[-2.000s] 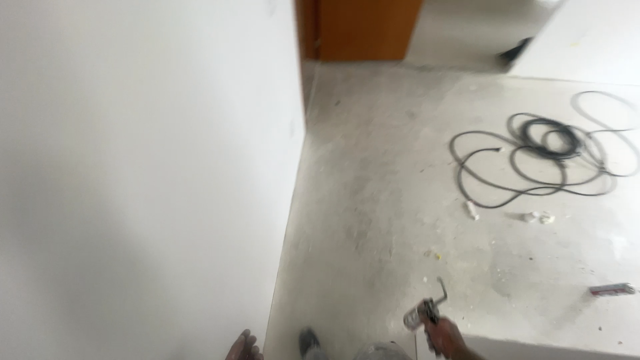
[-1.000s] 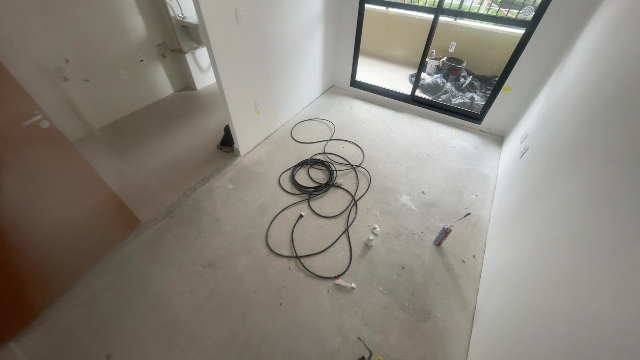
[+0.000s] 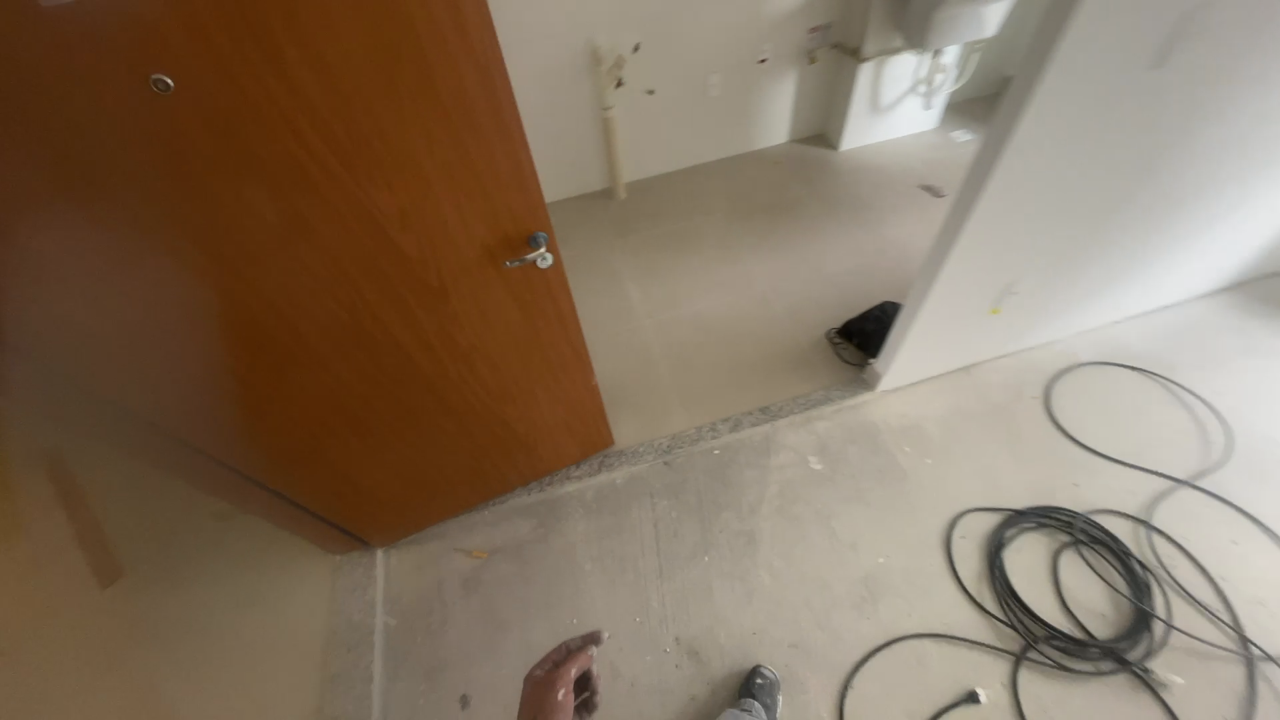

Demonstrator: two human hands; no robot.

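My left hand (image 3: 565, 675) is at the bottom edge of the head view, loosely curled, with a gap between thumb and fingers and nothing visible held in it. Pale smudges mark the fingertips. It hangs above the bare concrete floor (image 3: 560, 590), to the left of my shoe (image 3: 762, 690). My right hand is out of view. A brown wooden door (image 3: 400, 300) with a metal lever handle (image 3: 535, 255) stands ajar at the left. Loose loops of black cable or thin hose (image 3: 1130, 600) lie on the floor at the right.
A stone threshold (image 3: 740, 425) crosses the doorway beside the door. Beyond it are a black bag-like object (image 3: 872, 330), a pale vertical pipe (image 3: 613, 150) and a basin (image 3: 955, 20). A white wall (image 3: 1100, 190) ends at the opening. A small yellowish scrap (image 3: 478, 554) lies near the door.
The view has swung far, now toward the door. Two seconds ago my right hand held a metal applicator gun at the bottom; that hand and the tool are now out of view.
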